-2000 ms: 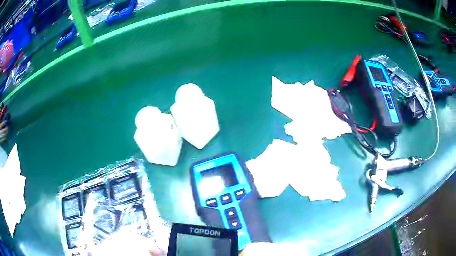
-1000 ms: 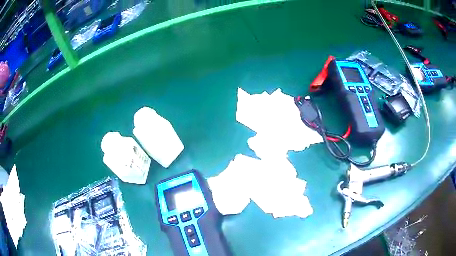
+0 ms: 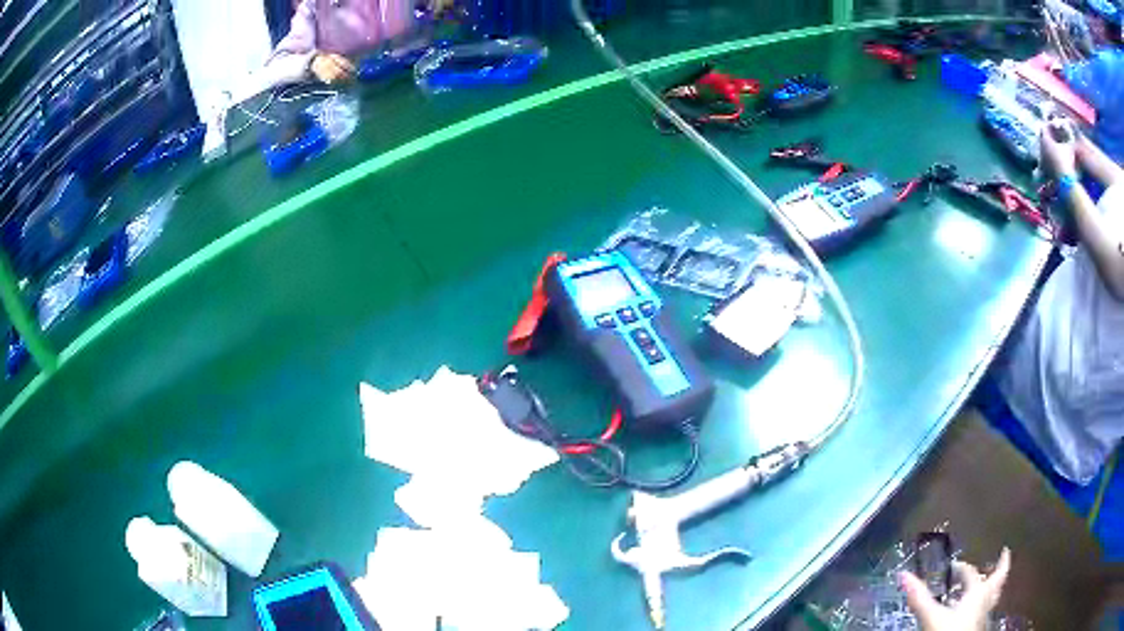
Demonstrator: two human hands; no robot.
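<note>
My right hand (image 3: 955, 605) is at the lower right edge, over a brown box with clear film scraps (image 3: 863, 598). Its fingers are spread; a small dark frame-shaped piece (image 3: 934, 557) lies just beyond the fingertips, and contact is unclear. My left hand is out of view. A battery tester (image 3: 306, 604) is cut off at the bottom edge. White ragged cloths (image 3: 456, 431) lie beside it. Another tester (image 3: 635, 339) with a red clamp and cables lies beyond. The silver air blow gun (image 3: 672, 530) rests near the bench edge.
Two white bottles (image 3: 222, 518) stand at lower left. A pale hose (image 3: 826, 284) curves over the bench. A third tester (image 3: 838, 210) and clear plastic with black frames (image 3: 703, 261) lie farther back. A person (image 3: 1060, 333) sits at right; another person's hand (image 3: 330, 67) is across the rail.
The view has swung right, shifting the bench items leftward. The TOPDON cover held at the bottom two seconds ago is no longer seen there. My right hand now shows over the box.
</note>
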